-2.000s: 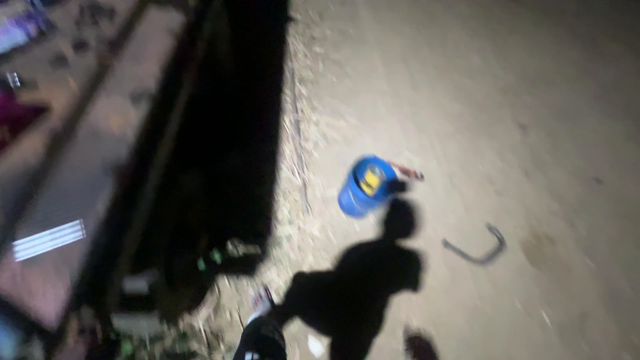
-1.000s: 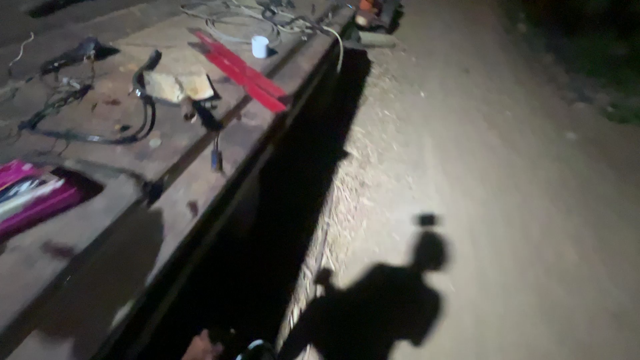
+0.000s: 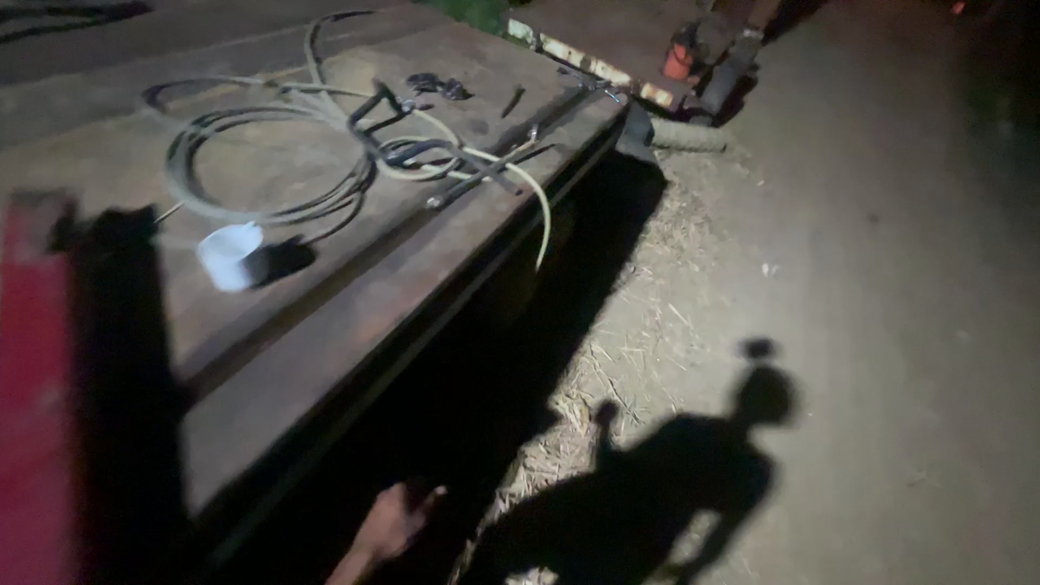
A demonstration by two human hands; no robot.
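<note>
My left hand is at the bottom of the view, over the dark gap beside the metal platform. It is blurred, with fingers apart and nothing visible in it. My right hand is out of view. On the platform stands a white cup. Beyond the cup lies a coiled hose, with black cables or straps and a metal bar across its near side. One pale hose end hangs over the platform edge. A red beam-like piece fills the left edge.
Dirt ground runs along the right, with straw scattered beside the platform's shadow. At the far end are a rusty metal beam, an orange object and a pale cylindrical piece. My body's shadow falls on the ground.
The view has swung along the platform. The blue bucket and curved dark piece seen on the ground two seconds ago are out of view. My left hand remains low beside the platform since one second ago.
</note>
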